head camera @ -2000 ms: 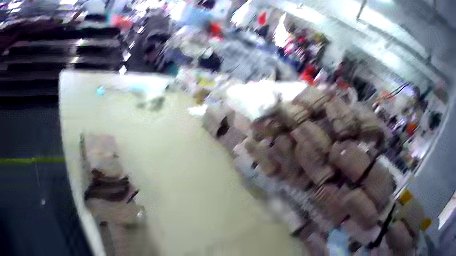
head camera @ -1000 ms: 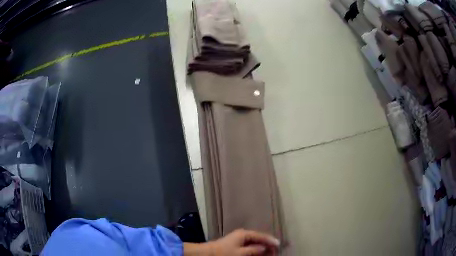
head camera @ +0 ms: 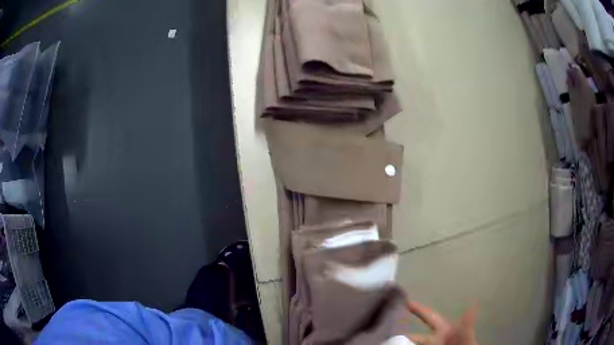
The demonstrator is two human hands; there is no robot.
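A long taupe pleated cloth panel [head camera: 336, 210] lies lengthwise near the table's left edge. Its far end is folded back in a layered stack [head camera: 330, 40]. A flat taupe strap [head camera: 330, 162] with a white dot crosses it. Nearer me, the cloth is folded up in a blurred bunch [head camera: 343, 290] showing two white patches. My right hand [head camera: 441, 329] is blurred and cut off by the bottom edge, fingers apart, at the bunch's right side. My left sleeve is blue; the left hand is not clearly seen. A small pale shape at the bottom edge may be a wrapped fingertip.
The cream table [head camera: 471, 168] has a seam across it. Stacked brown and grey bundles [head camera: 586, 121] line its right side. Dark floor [head camera: 134, 148] lies left of the table, with clear plastic sheets [head camera: 23, 101] and a pale grid-like object [head camera: 27, 259] at the far left.
The view has moved closer to the strap and folded stack. The near part of the panel, flat before, is now folded up with white showing. A hand now shows farther right.
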